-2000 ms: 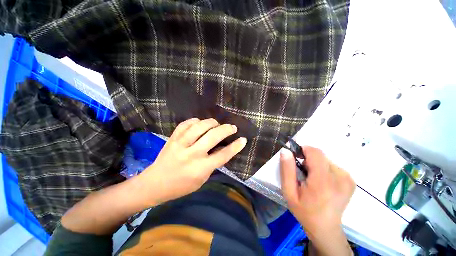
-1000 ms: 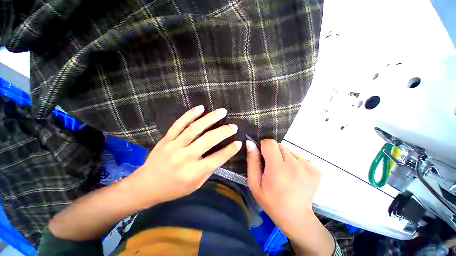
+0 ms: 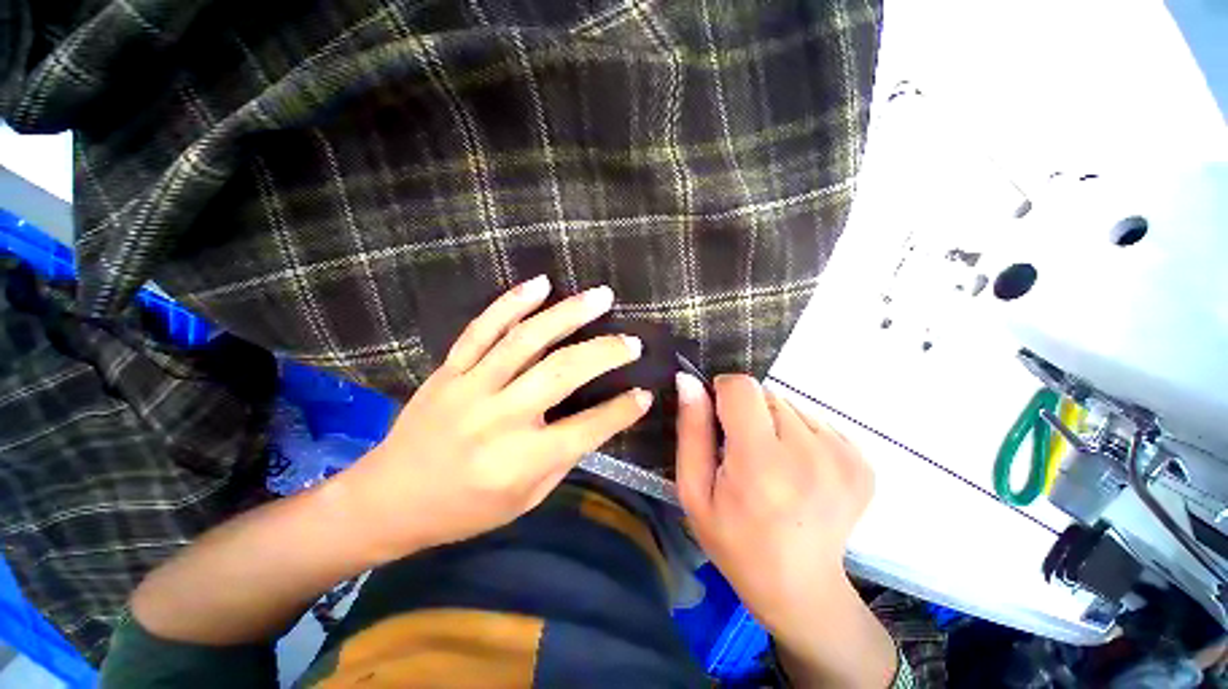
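Observation:
The large dark plaid panel lies over the white table, its near part at the front edge. A plain dark piece lies on it, partly under my fingers. My left hand rests flat on the cloth with fingers spread, pressing it down. My right hand is closed around small dark thread snips, mostly hidden in the hand. Only the narrow tip shows, at the plain dark piece beside my left fingertips.
The sewing machine's white body stands at the right. Green and yellow scissor handles show beside its metal parts. A black item is near the table's right edge. Blue crates and more plaid cloth are below left.
The snips were lifted at the panel's right edge two seconds ago; my right hand has since moved left beside my left fingertips. Over the last second both hands have barely moved.

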